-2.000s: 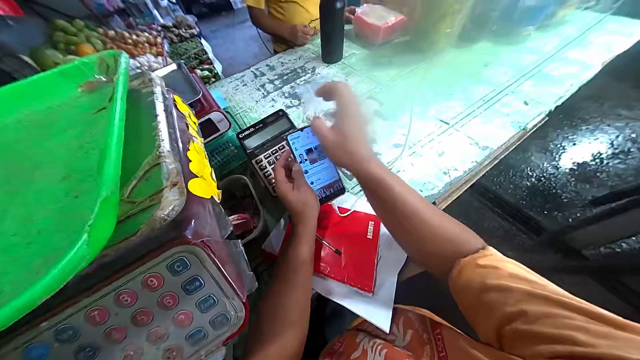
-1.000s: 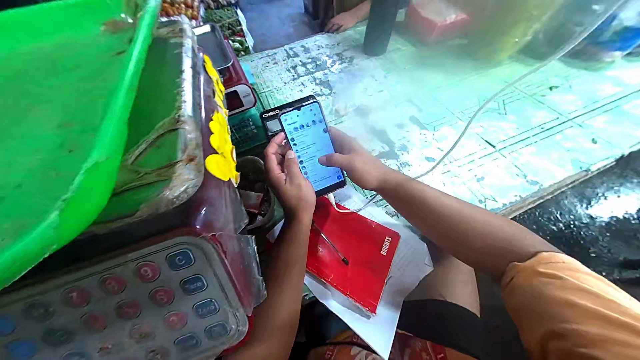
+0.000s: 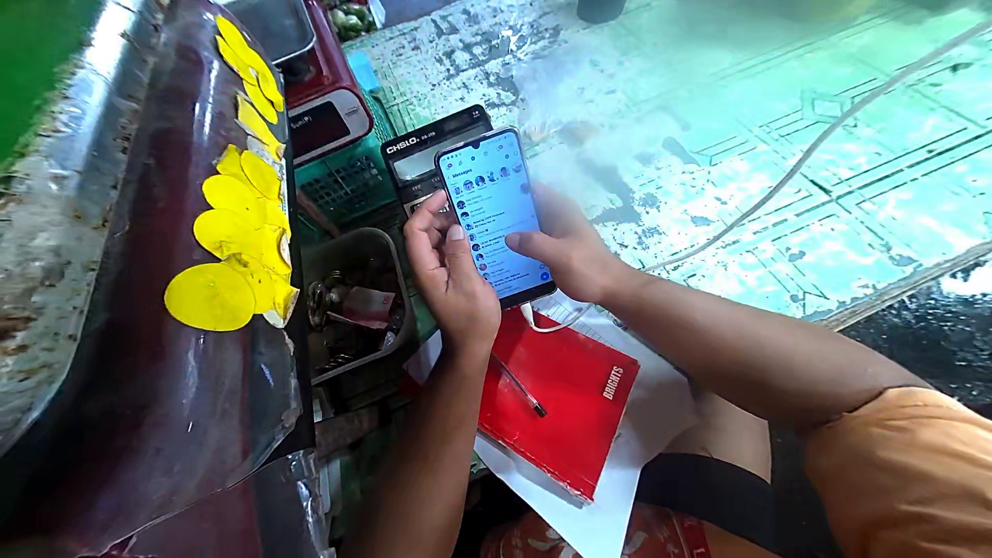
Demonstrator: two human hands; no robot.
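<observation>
A smartphone [image 3: 496, 217] with a lit screen showing a message list is held upright between my hands. My left hand [image 3: 453, 271] grips its left side, the thumb along the edge. My right hand [image 3: 570, 248] holds the right side, its thumb over the screen. A white charging cable [image 3: 542, 327] is plugged into the phone's bottom end. Behind the phone a black desk calculator [image 3: 434, 136] is partly hidden. Below lies a red notebook [image 3: 573, 395] on white paper [image 3: 542, 508], with a pen [image 3: 519, 384] on top.
A plastic container [image 3: 364, 360] with coins and a banknote stands left of my left hand. Beyond it are a green basket [image 3: 341, 186] and a dark red weighing scale [image 3: 329, 85]. A large dark red casing [image 3: 170, 403] with yellow stickers [image 3: 209, 296] fills the left side. The worn green tabletop [image 3: 697, 155] extends right.
My right hand was raised above and beside the phone two seconds ago; it has come down onto the phone's right side. My left hand still holds the phone. The view has moved closer.
</observation>
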